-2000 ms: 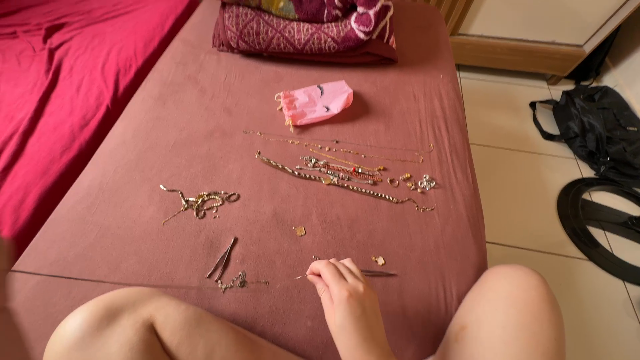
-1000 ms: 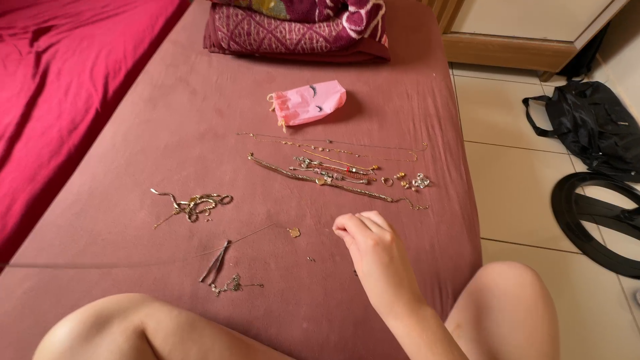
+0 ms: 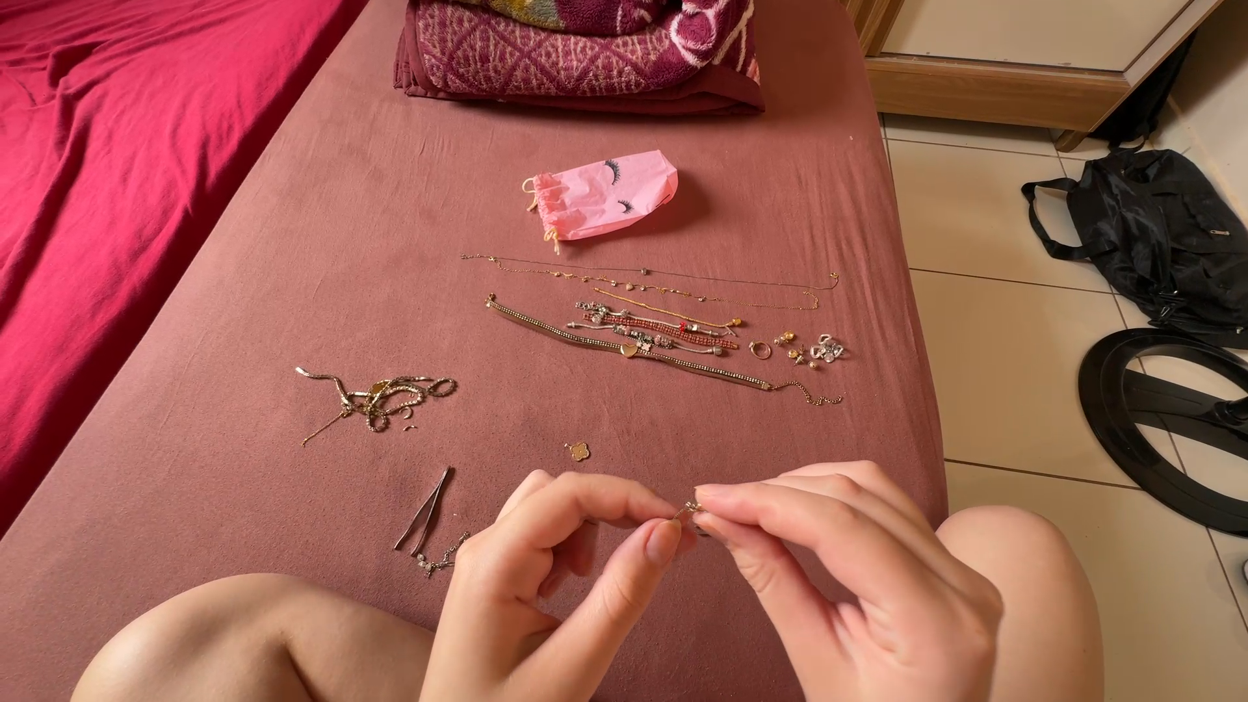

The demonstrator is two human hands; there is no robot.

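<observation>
My left hand [image 3: 575, 565] and my right hand [image 3: 858, 565] meet fingertip to fingertip above the bed sheet. Between them is a tiny piece of jewelry [image 3: 691, 506], pinched from both sides; its exact kind is too small to tell. A gold clover-shaped pendant [image 3: 580, 451] lies just beyond my left fingers. Metal tweezers [image 3: 425, 512] rest left of my left hand, beside a small silver chain [image 3: 441, 558] partly hidden by that hand. Farther left is a tangled chain necklace [image 3: 380, 398]. Beyond my hands, necklaces and bracelets [image 3: 663, 336] lie in rows, with a ring [image 3: 760, 349] and small earrings [image 3: 827, 348] to their right.
A pink drawstring pouch [image 3: 609, 195] lies beyond the necklaces, and a folded patterned blanket [image 3: 585, 58] at the far end. My bent knees flank the near area. On the tiled floor at right are a black bag [image 3: 1150, 229] and a round black base [image 3: 1102, 390].
My left hand has come into view and joined my right hand, which was alone over the sheet. Two seconds ago, a second pendant and a slim tool lay beside my right hand.
</observation>
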